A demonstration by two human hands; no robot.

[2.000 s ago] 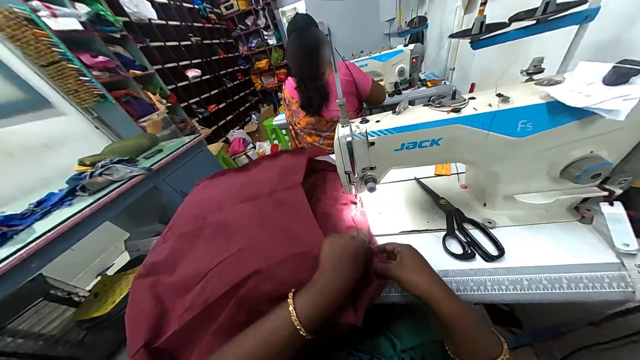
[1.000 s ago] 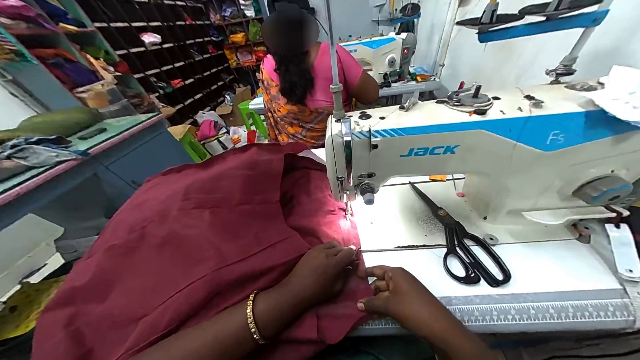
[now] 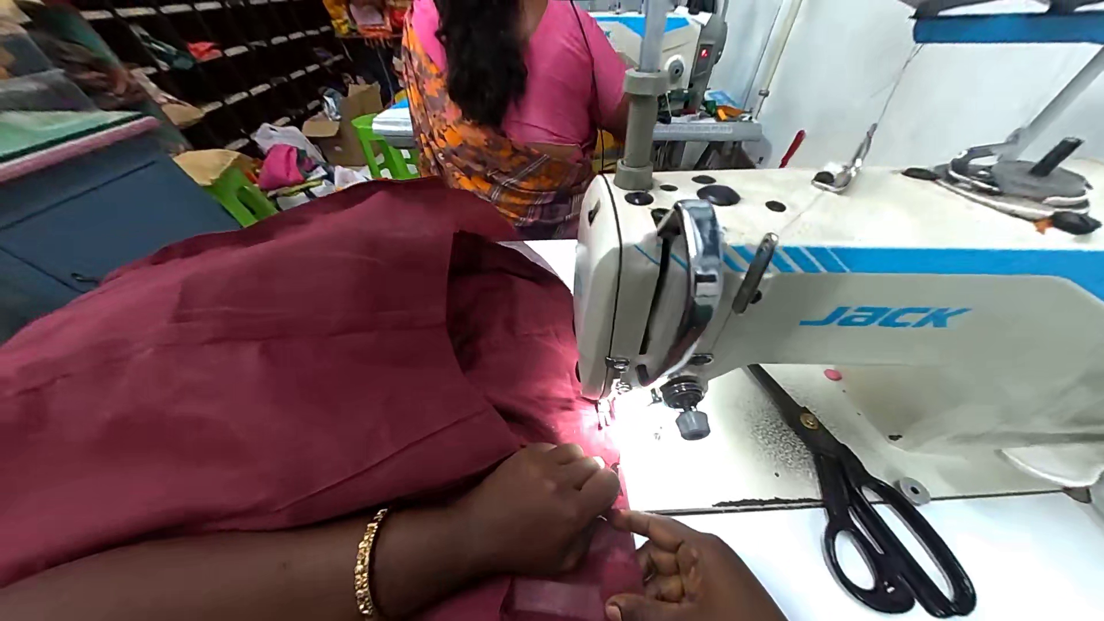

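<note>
Maroon fabric (image 3: 259, 388) spreads over the left side of a Jack sewing machine (image 3: 862, 285), its right edge under the lit needle area (image 3: 608, 414). My left hand (image 3: 543, 509), with a gold bangle on the wrist, pinches the fabric near its right edge, just in front of the presser foot. Close beside it, my right hand (image 3: 690, 569) holds the same edge between thumb and fingers, nearer the front. Black-handled scissors (image 3: 832, 457) lie on the machine bed to the right. The fabric hides part of the bed.
A person (image 3: 517, 103) in a pink blouse sits at another sewing machine (image 3: 655, 43) ahead. A blue cabinet (image 3: 112, 224) stands at the left, with a green stool (image 3: 237, 197) and a cardboard box (image 3: 349, 129) beyond. A small metal bobbin (image 3: 912, 491) lies near the scissors.
The view has moved closer to the needle area. Both hands remain at the fabric's right edge, and the scissors still lie on the machine bed.
</note>
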